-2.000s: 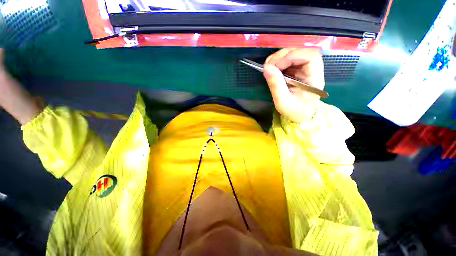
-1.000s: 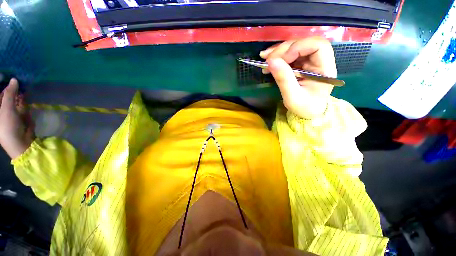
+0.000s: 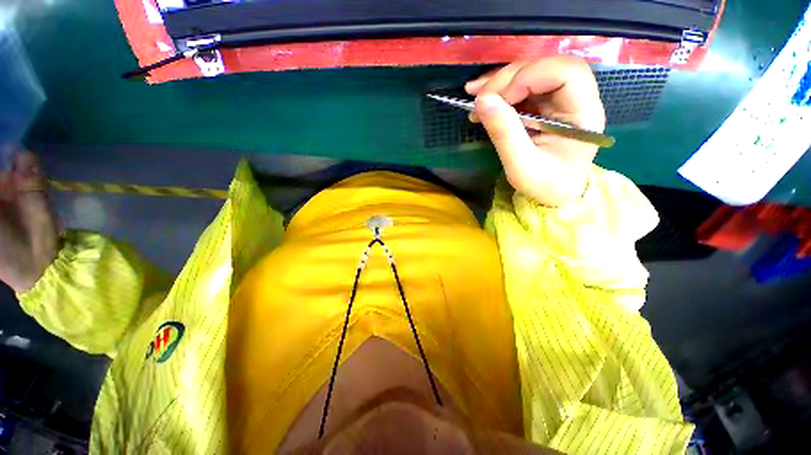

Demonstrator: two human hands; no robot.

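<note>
My right hand (image 3: pixel 547 124) holds silver tweezers (image 3: pixel 569 131), tips pointing left, above a perforated patch (image 3: pixel 636 93) on the green bench. My left hand (image 3: pixel 28 218) is blurred at the far left edge, partly cut off; a pale bluish film (image 3: pixel 20 84) shows just above it, and I cannot tell whether the hand grips it. The display panel's matte black hinge cover strip (image 3: pixel 427 21) lies at the top, its upper part out of view. The red frame (image 3: pixel 356 55) borders it. Silver hinges sit at its left corner (image 3: pixel 207 59) and right corner (image 3: pixel 687 48).
A short black cable (image 3: pixel 158 66) sticks out at the panel's left corner. A white board (image 3: pixel 742 147) with blue specks lies at the right of the green bench (image 3: pixel 267 111). Red and blue items (image 3: pixel 756 233) are below it. Yellow line marking (image 3: pixel 133 189) shows on the grey floor.
The panel has shifted slightly up in view. My left hand has come lower than two seconds ago, and bluish film now shows above it. My right hand still holds the tweezers, slightly further right.
</note>
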